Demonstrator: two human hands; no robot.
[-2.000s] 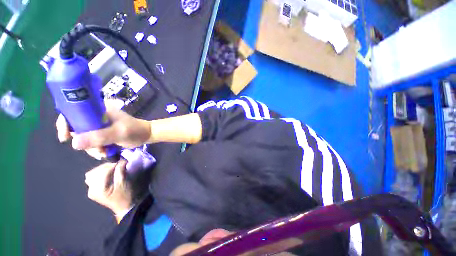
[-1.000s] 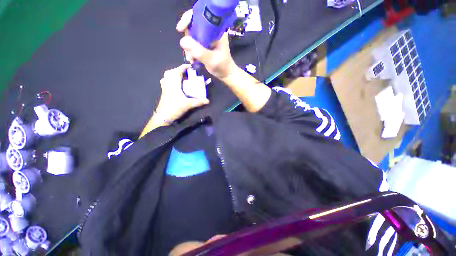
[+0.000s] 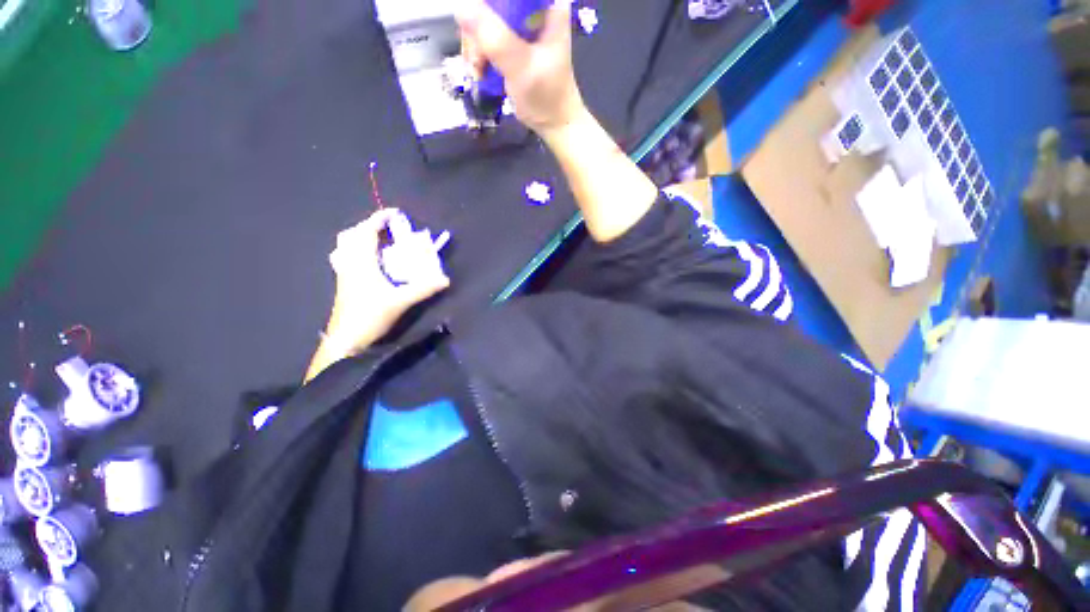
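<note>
My right hand is shut on the purple-blue electric screwdriver at the top of the view, and the driver's upper part is cut off by the edge. Its lower end is over the white and black screw feeder; whether the tip touches it I cannot tell. My left hand holds a white motor unit over the dark mat, nearer to me. A thin red lead sticks up from the unit.
A cluster of white-lilac units lies at the lower left, with a single unit beside it. A small white part lies near the bench edge. Another unit lies on the green surface. A grid tray lies beyond the bench.
My right hand has moved the screwdriver from the unit in my left hand to the screw feeder. My left hand still holds the unit. The head view has shifted.
</note>
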